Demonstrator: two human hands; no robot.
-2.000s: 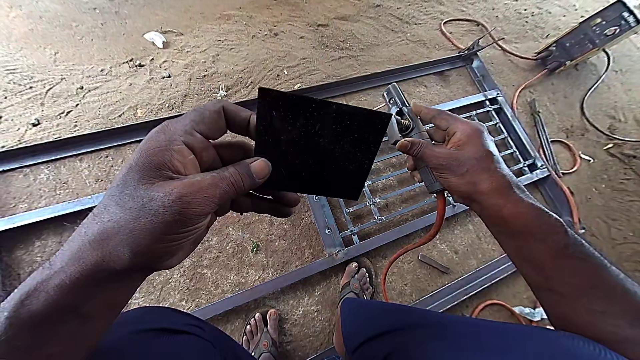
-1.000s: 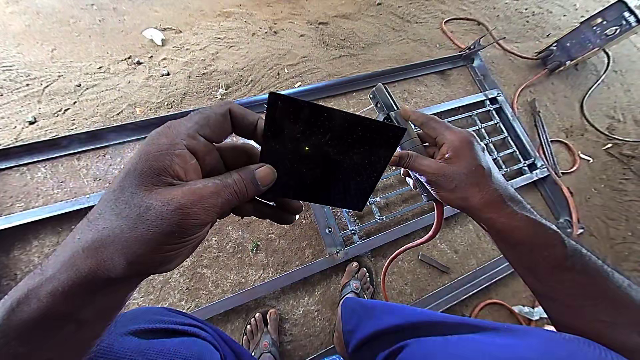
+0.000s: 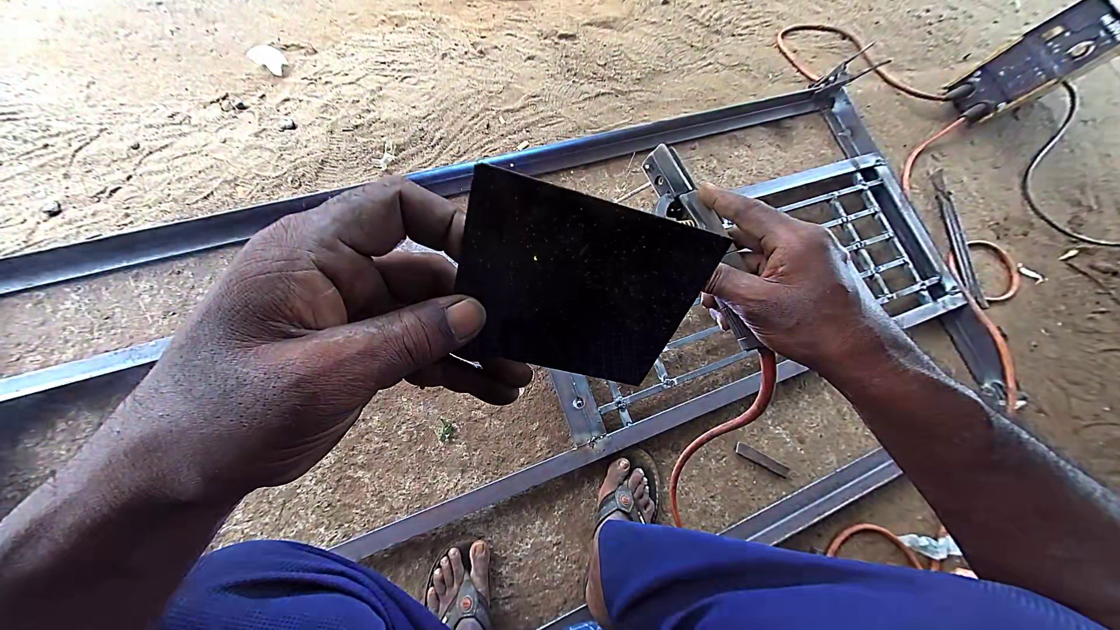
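Observation:
My left hand [image 3: 350, 315] pinches the left edge of a dark welding-glass plate [image 3: 586, 276] between thumb and fingers, at the middle of the view. Just right of the plate, my right hand [image 3: 787, 271] is closed around a welding electrode holder [image 3: 674, 179], whose jaws point up and left. An orange cable [image 3: 731, 424] runs down from its handle. The plate's right corner overlaps the fingers of my right hand. Behind both lies a steel frame [image 3: 490, 494] with a welded bar grille [image 3: 862, 227] on the ground. The plate hides part of the grille.
A welding machine [image 3: 1041, 61] with cables stands at the upper right, near a clamp [image 3: 844, 74] on the frame's corner. My sandalled feet are beside the lower frame bar. Steel strips [image 3: 958, 236] lie on the right, and a short metal piece [image 3: 761, 459] lies near the feet.
The dark plate has shifted slightly right and down and now overlaps the fingers of my right hand. A small bright spot shows on it that was absent two seconds ago. Both hands keep their hold.

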